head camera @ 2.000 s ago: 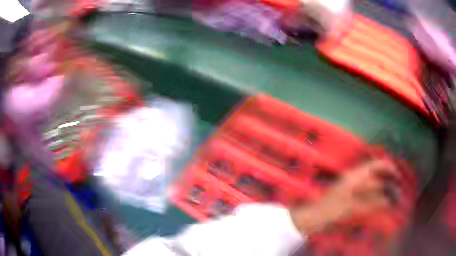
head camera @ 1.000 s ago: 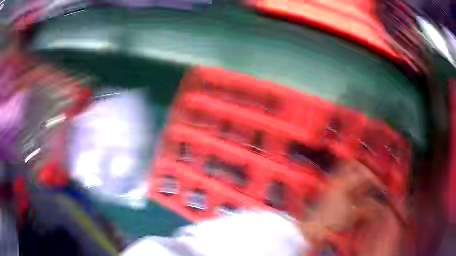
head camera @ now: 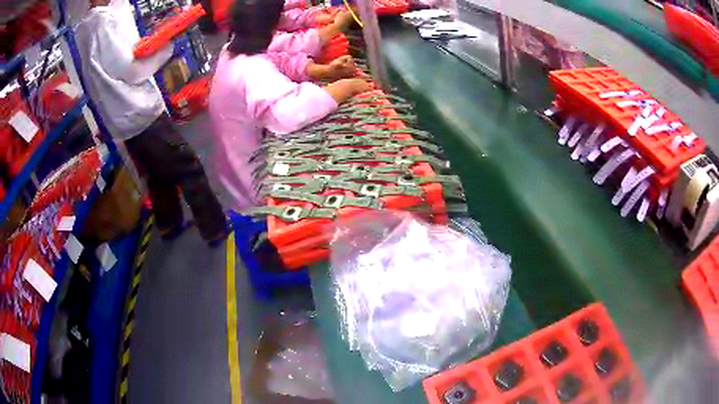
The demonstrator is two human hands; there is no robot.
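An orange-red parts tray point(head camera: 532, 363) lies at the bottom right, cut off by the picture's lower edge. Small black watch cases point(head camera: 554, 353) sit in its square pockets, with no straps visible on them. A large crinkled clear plastic bag point(head camera: 418, 292) lies on the green bench just left of the tray. Neither of my hands shows in the picture.
Stacked orange trays point(head camera: 299, 245) with grey-green strapped watches stand beyond the bag. People in pink smocks work behind them. A person in white point(head camera: 130, 79) holds a tray. Trays with pale straps point(head camera: 631, 118) stand across the dark green belt point(head camera: 504, 181). Racks line the left.
The view has swung left, so the tray now shows only at the bottom right. The hand and white sleeve seen over it earlier have left the picture.
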